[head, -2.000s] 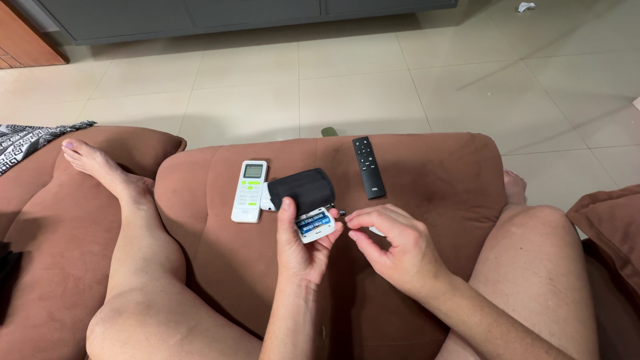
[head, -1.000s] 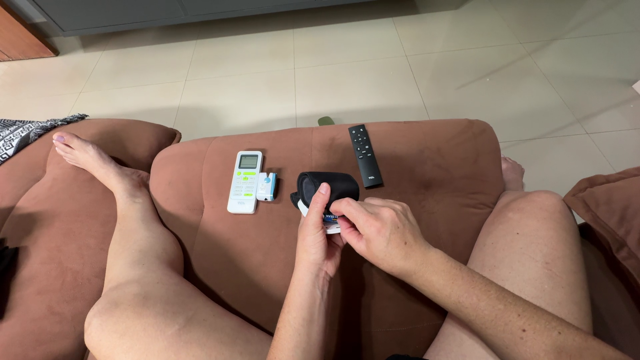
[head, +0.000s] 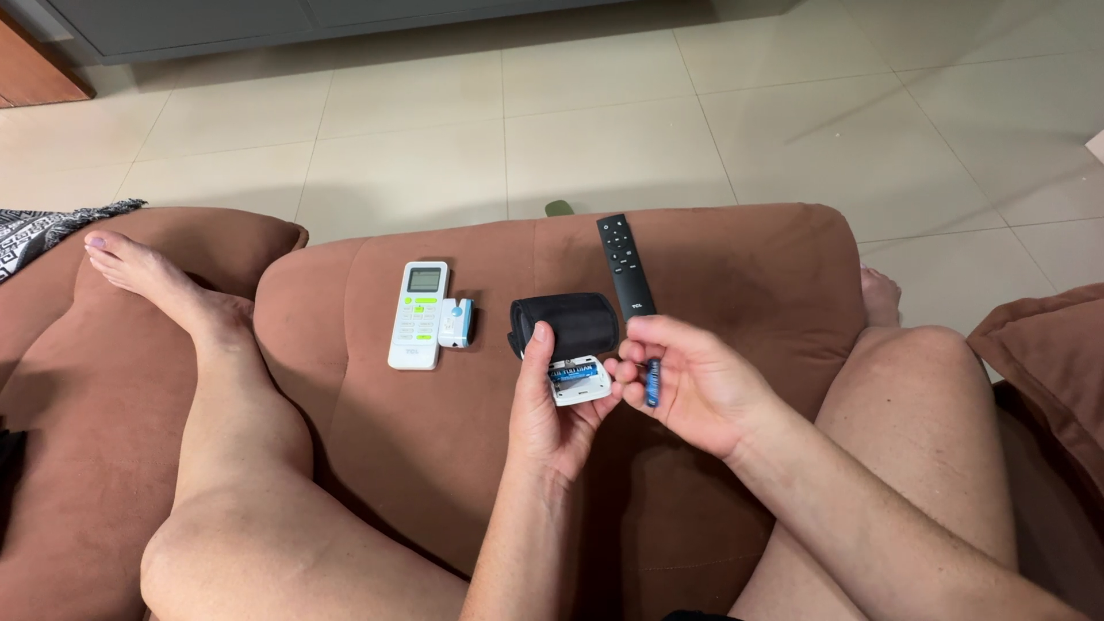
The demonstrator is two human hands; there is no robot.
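My left hand [head: 552, 405] holds a white wrist blood pressure monitor [head: 583, 392] with its battery compartment facing up and a blue battery [head: 573, 373] lying inside. The monitor's black cuff [head: 565, 323] is rolled up just beyond my left thumb. Beside the monitor, my right hand [head: 694, 379] holds a blue battery [head: 653, 383] between its fingers, outside the compartment. A black TCL remote control [head: 627, 267] lies beyond my right hand. To the left are a white TCL air conditioner remote [head: 419, 315] and, touching its side, a small white and blue fingertip pulse oximeter [head: 455, 323].
All of this is on a brown upholstered seat [head: 431, 448], between my legs. A patterned black and white cloth [head: 52, 228] lies at the far left. Beyond the seat are floor tiles [head: 595, 155] and a grey cabinet [head: 190, 26]. A brown cushion [head: 1056, 354] sits at the right.
A second ago my right fingers were over the compartment; now they are to its right with a battery in them. Two batteries appeared in the compartment earlier, one now.
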